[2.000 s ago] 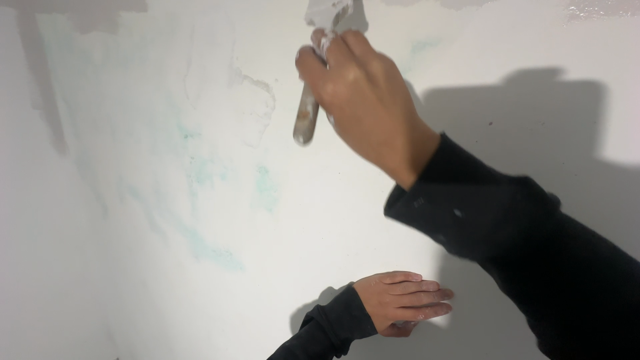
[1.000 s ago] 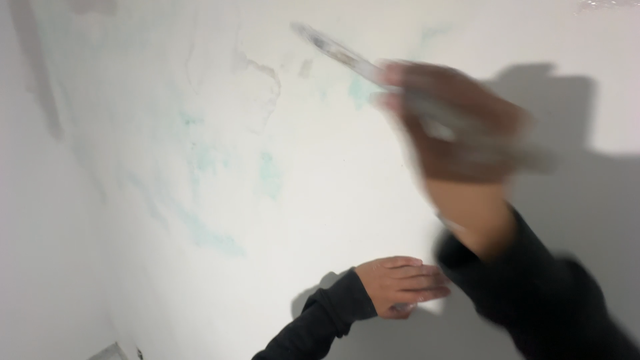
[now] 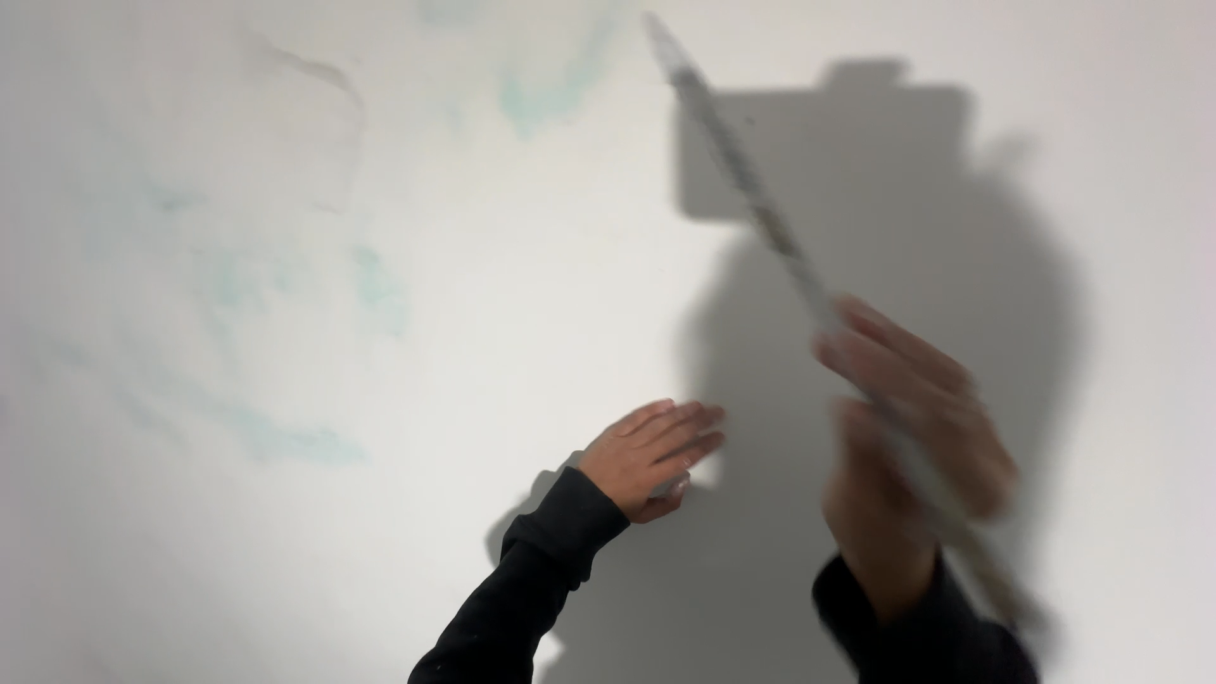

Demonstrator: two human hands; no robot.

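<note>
My right hand (image 3: 912, 418), at the lower right, grips a long, thin paintbrush-like tool (image 3: 731, 157) that is blurred by motion. The tool slants from upper left down past my wrist, its narrow end pointing up. Lower in the middle, my left hand (image 3: 655, 451) lies near the white wall (image 3: 522, 285), fingers extended toward the right. Whether its palm touches the wall or covers something cannot be told. Black sleeves cover both forearms.
Pale green-blue smudges (image 3: 380, 285) mark the left part of the wall, with a thin curved crack or ridge (image 3: 323, 71) above them. A large shadow (image 3: 855, 237) falls behind my right hand.
My right hand has come down from the upper wall, and the tool has swung round to point up and left. My left hand keeps much the same pose. The view has shifted.
</note>
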